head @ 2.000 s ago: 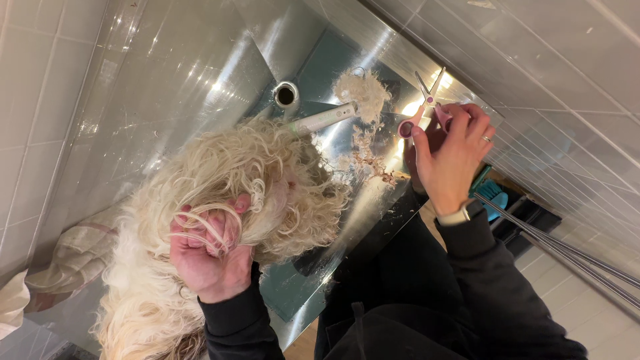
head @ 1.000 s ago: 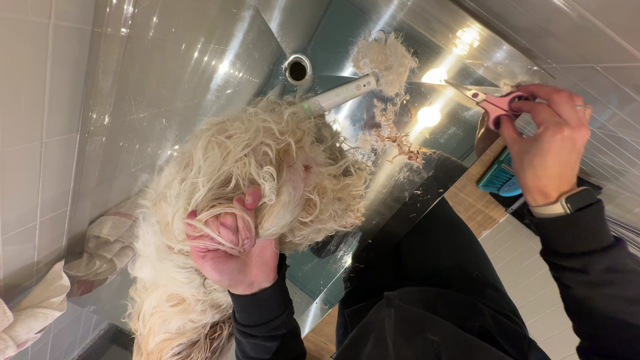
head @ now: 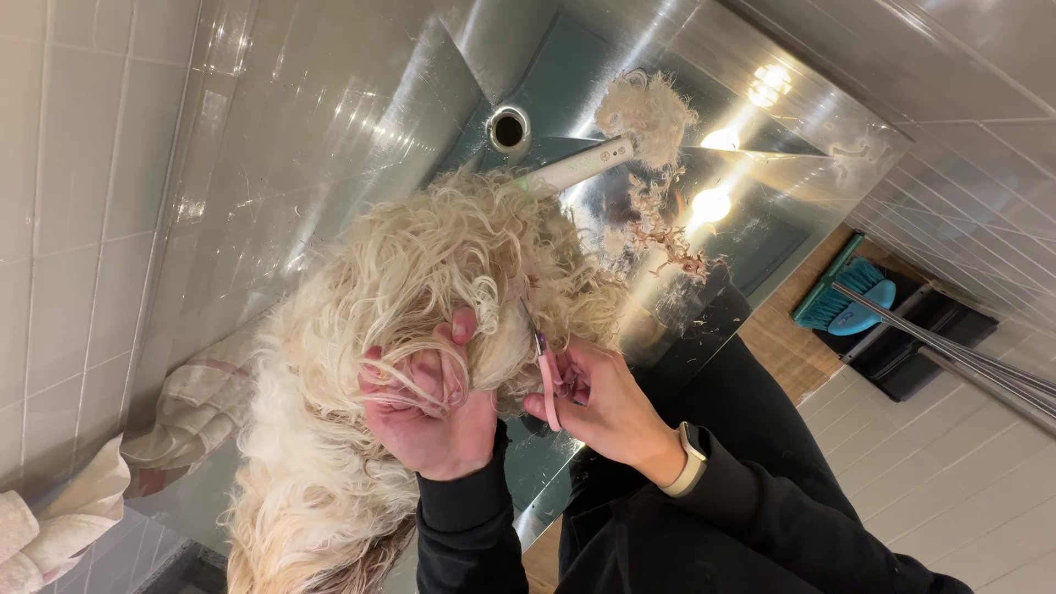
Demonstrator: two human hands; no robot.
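A dog with long, curly cream fur [head: 330, 363] is on a shiny metal surface, its head end towards the middle of the view. My left hand [head: 433, 404] is curled around long strands of the fur. Pink-handled scissors [head: 548, 375] are in my right hand [head: 606, 404], their blades pointing into the fur just right of my left hand. The blade tips are partly hidden by fur. Beyond the dog lies a white hair clipper [head: 577, 167], one end covered by the curls.
A clump of cut fur [head: 646, 115] and reddish-brown clippings [head: 672, 243] lie on the metal surface [head: 767, 190] near a round drain hole [head: 509, 129]. A crumpled towel [head: 198, 404] hangs at left. At right are a teal brush [head: 854, 297] and a black dustpan [head: 916, 338].
My right hand has brought the scissors from the right, away from the dog, to the fur beside my left hand. My left hand keeps its hold on the strands.
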